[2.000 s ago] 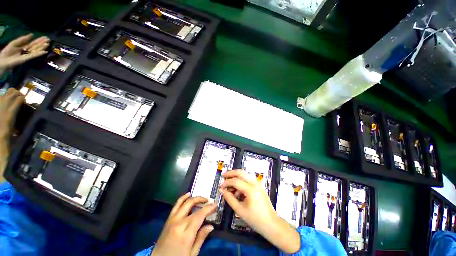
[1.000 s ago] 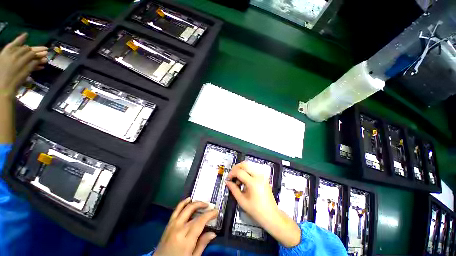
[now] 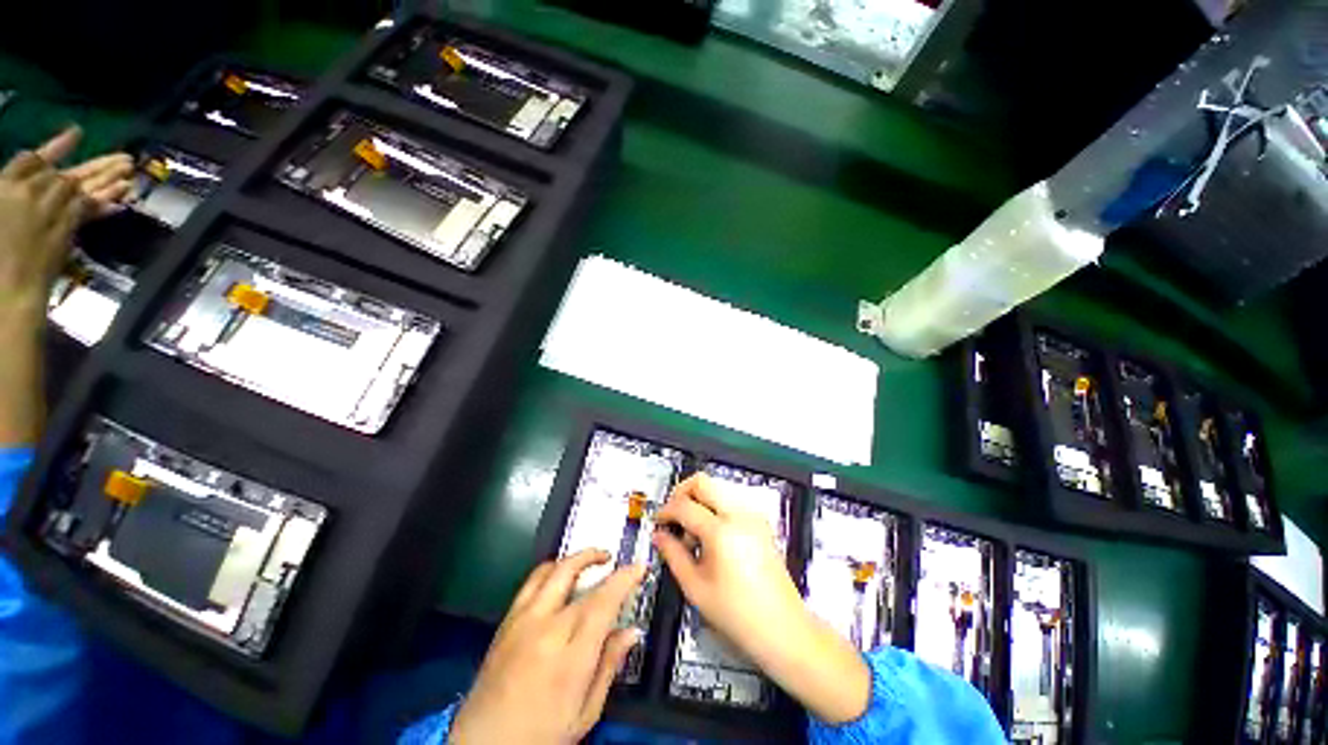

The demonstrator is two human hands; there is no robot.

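A black foam tray (image 3: 1085,640) with several pockets lies in front of me, a phone display assembly in each. My left hand (image 3: 554,640) rests on the lower part of the leftmost phone display assembly (image 3: 609,488), fingers spread and nothing visibly held. My right hand (image 3: 728,560) is at that assembly's right edge beside its orange flex cable end (image 3: 637,505), thumb and fingertip pinched together. Whether a small piece is between them is too small to tell. White adhesive sheets (image 3: 714,357) lie just beyond the tray.
Stacked foam trays (image 3: 437,291) with display assemblies stand on the left. More trays (image 3: 1027,488) lie on the right. A wrapped bench post (image 3: 990,262) stands at the upper right. Another person's hands (image 3: 51,218) work at the far left.
My left fingers have moved slightly up along the leftmost assembly. My right hand has shifted from its middle to its right edge. The other person's hands at the far left have also moved.
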